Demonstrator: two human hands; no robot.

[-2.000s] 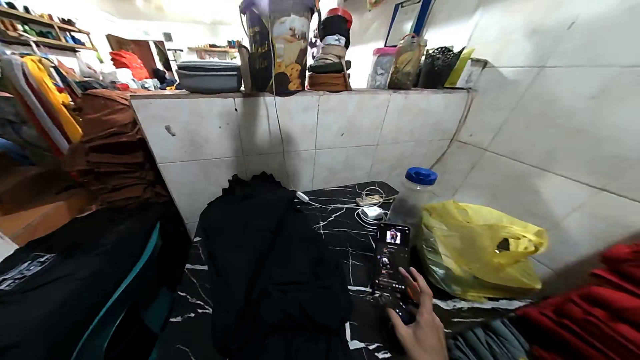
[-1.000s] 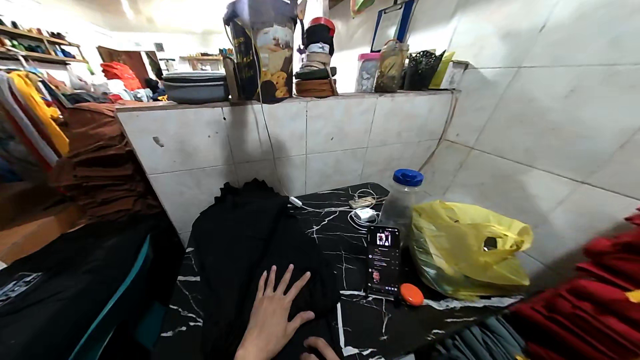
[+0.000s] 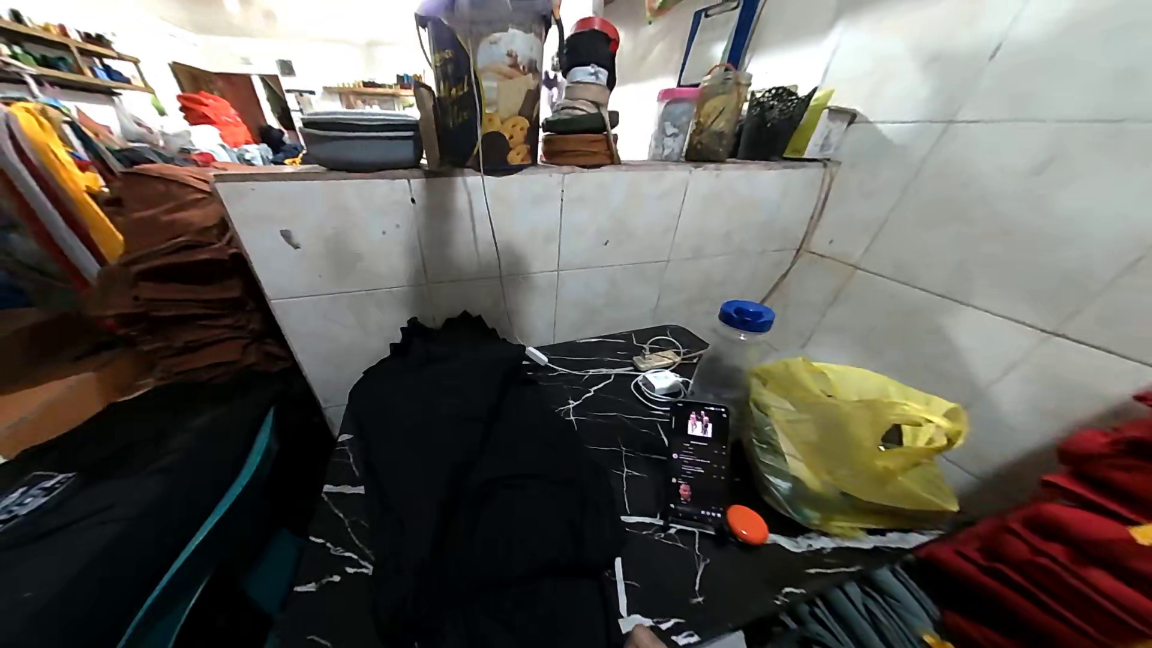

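A folded black garment (image 3: 486, 486) with a ruffled edge at its far end lies on the black marble-patterned tabletop (image 3: 576, 396). At the bottom edge of the view, just right of the garment, only a small part of a hand shows, seemingly my right hand (image 3: 644, 637); whether it holds anything is hidden. My left hand is out of view. To the right, a smartphone (image 3: 698, 468) with a lit screen stands propped up, an orange round object (image 3: 747, 525) by its lower corner. Behind the phone are a white charger (image 3: 661, 382) and cables.
A clear plastic jar with a blue lid (image 3: 746, 316) and a yellow plastic bag (image 3: 846, 441) stand right of the phone. Red folded garments (image 3: 1062, 531) and grey-green ones (image 3: 855, 612) lie lower right. Dark fabric with teal edging (image 3: 135, 504) lies left. A tiled ledge (image 3: 612, 216) rises behind.
My right hand was at the phone two seconds ago and has left it. My left hand, spread on the black garment one second ago, has gone from view.
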